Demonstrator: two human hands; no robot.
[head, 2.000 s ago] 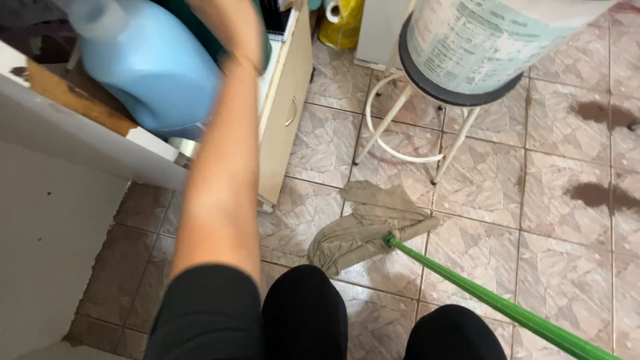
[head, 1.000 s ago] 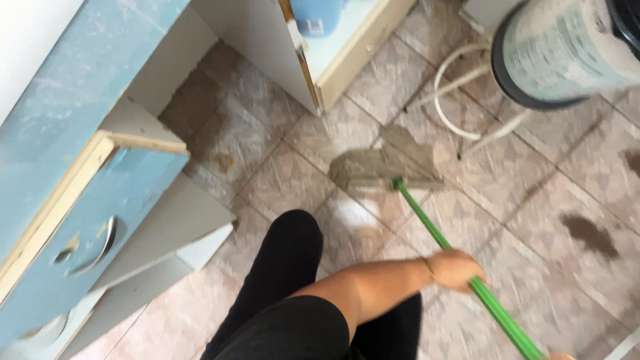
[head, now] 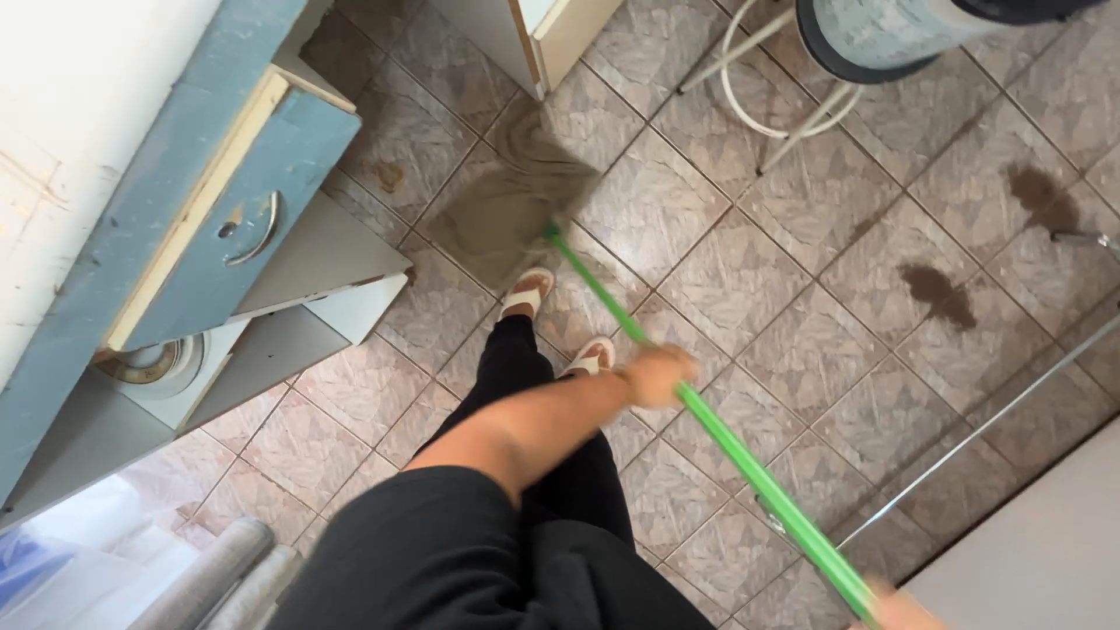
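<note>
A long green pole [head: 744, 455] runs slantwise from the lower right to a grey-brown floor cloth [head: 512, 210] spread flat on the tiles just beyond my sandalled feet. My left hand [head: 662, 376] is closed around the middle of the pole, slightly blurred. Farther up the pole, at the bottom edge of the view, my right hand [head: 901, 610] grips it and is partly cut off. The cloth covers the pole's head, of which only the green socket shows.
A worn blue cabinet drawer [head: 249, 210] with open shelves below juts out at left. Another cabinet [head: 573, 39] stands at the top. A white-legged stool [head: 792, 131] bears a large bucket [head: 884, 31]. Dark wet spots [head: 936, 296] mark the tiles at right; rolls [head: 210, 573] lie lower left.
My left hand, near the cabinet two seconds ago, now holds the green pole. The cloth has moved across the floor to lie in front of my feet. The view has shifted and shows more floor.
</note>
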